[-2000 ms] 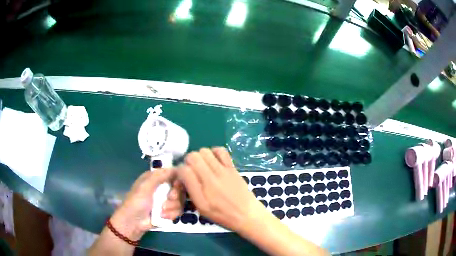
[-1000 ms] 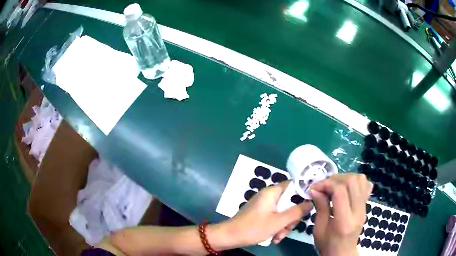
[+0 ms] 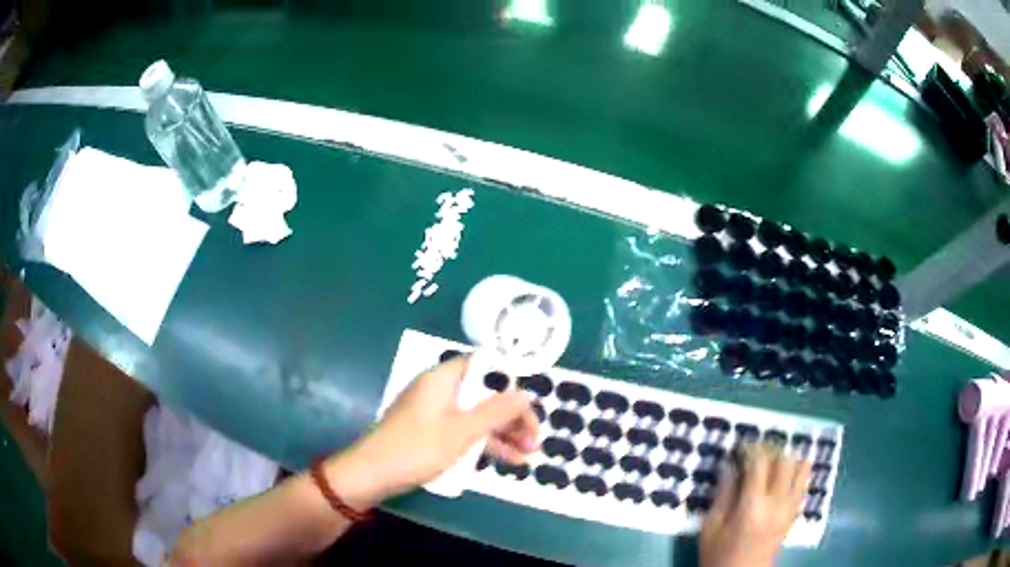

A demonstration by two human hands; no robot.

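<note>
My left hand (image 3: 437,426) holds a white handheld fan body (image 3: 518,321) by its handle, with the round spoked opening facing up and right. A black spot shows at the top of the handle. My right hand (image 3: 759,498) is blurred, with its fingers over the right part of the sheet of black stickers (image 3: 573,421); whether it holds a sticker cannot be told. The white backing sheet lies flat under both hands. A loose pile of small white plastic parts (image 3: 440,244) lies beyond the fan body.
Black round caps (image 3: 797,299) stand in a block at right, beside crinkled clear film (image 3: 653,305). At left are a clear bottle (image 3: 195,138), crumpled white tissue (image 3: 264,202) and white sheets (image 3: 120,238). A carton (image 3: 94,443) holds white bundles. Pink units (image 3: 986,426) lie far right.
The view has shifted. My right hand has left the fan body's round opening and moved right to the sticker sheet. My left hand still holds the fan body.
</note>
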